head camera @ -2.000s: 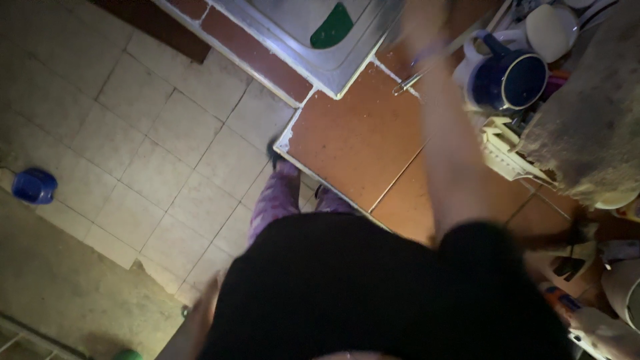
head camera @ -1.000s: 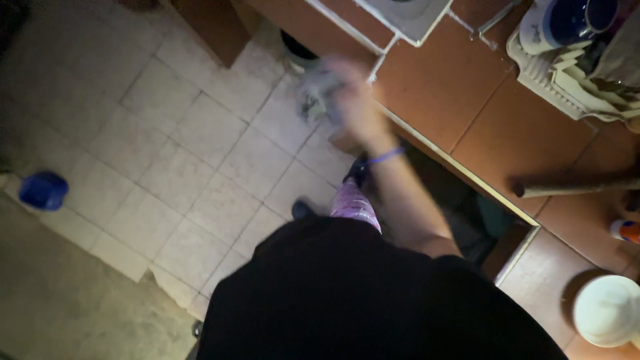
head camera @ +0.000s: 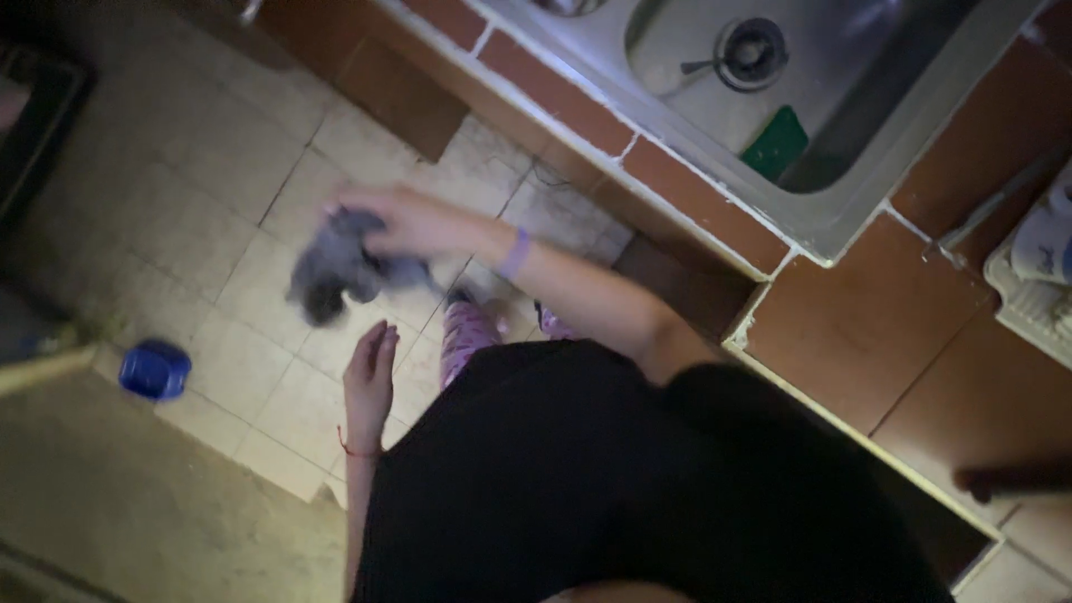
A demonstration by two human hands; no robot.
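Observation:
My right hand [head camera: 398,219], with a purple band on its wrist, holds a blurred grey cloth-like bundle [head camera: 322,268] above the tiled floor, out in front of my body. Folds hang down from it, and a darker part shows at its lower end; what it is exactly I cannot tell. Below it, my left hand [head camera: 370,377] hangs near my side with a red string on the wrist. Its fingers are extended and nothing shows in them.
A steel sink [head camera: 695,109] with a strainer [head camera: 751,54] and a green scouring pad [head camera: 777,144] is set in the tiled counter [head camera: 854,310]. A dish rack [head camera: 1034,310] stands at right. On the floor at left sits a blue plastic bowl [head camera: 156,369].
My right hand was over the counter by the sink, then low beside the counter's edge with the grey bundle. It is now farther left with it. My left hand has come into clear view.

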